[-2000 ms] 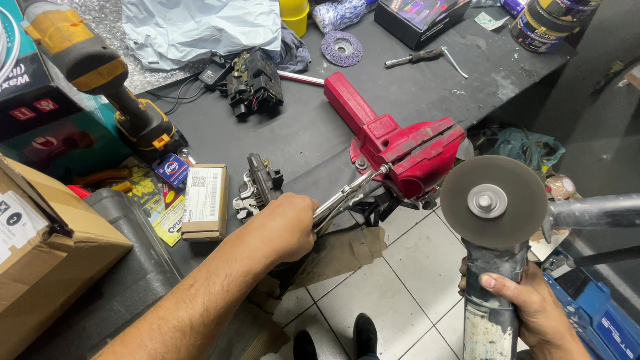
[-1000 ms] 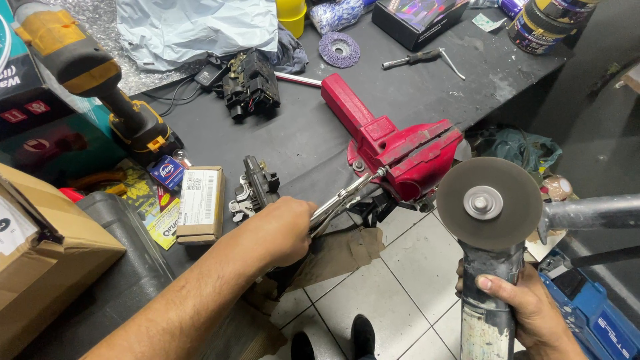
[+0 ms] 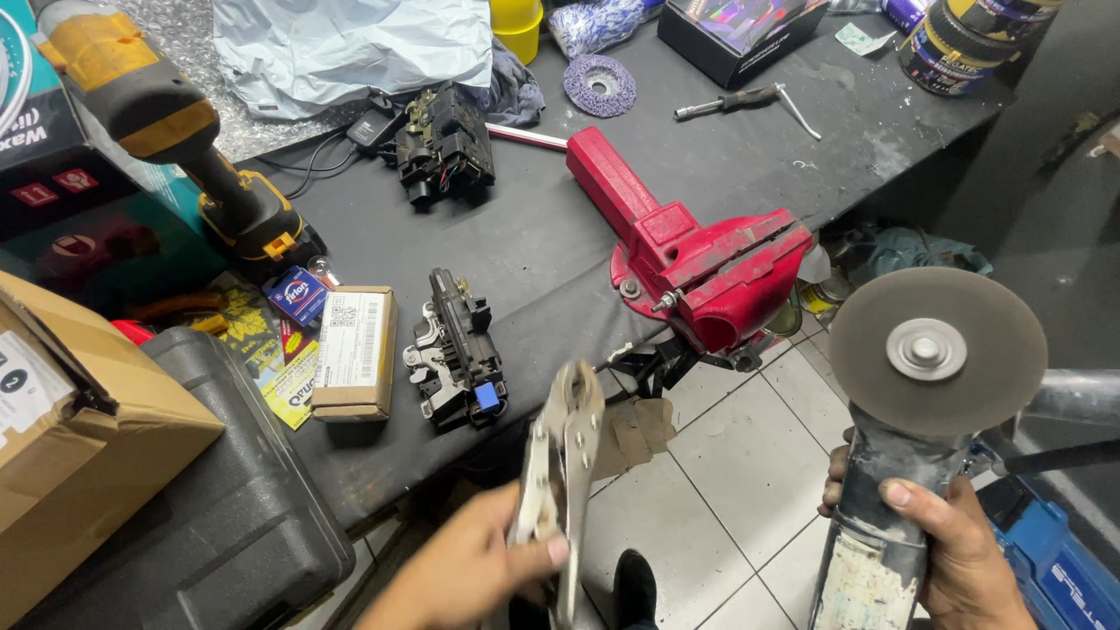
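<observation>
Low in the middle, my left hand (image 3: 490, 556) holds a pair of locking pliers (image 3: 560, 464), jaws pointing up, apart from the vise. My right hand (image 3: 949, 534) grips the body of an angle grinder (image 3: 884, 525), whose thin disc (image 3: 936, 350) faces up; whether it spins cannot be told. A red bench vise (image 3: 700, 271) stands at the bench edge between and beyond the hands, with a small threaded metal piece (image 3: 669, 300) at the near side of its jaws. Left of the vise lies a door-lock-like mechanism (image 3: 459, 350) with a blue connector.
The dark bench (image 3: 542, 236) bears a cordless power tool (image 3: 236, 192), a small carton (image 3: 354, 350), a black mechanism (image 3: 442, 149), a purple abrasive disc (image 3: 599, 86) and a T-handled tool (image 3: 748, 103). A black case (image 3: 245, 464) and a cardboard box (image 3: 105, 437) stand left, a blue case (image 3: 1050, 560) lower right.
The locking pliers, earlier at the metal piece in the vise, have come away from it toward me with my left hand. My right hand still holds the grinder at the right.
</observation>
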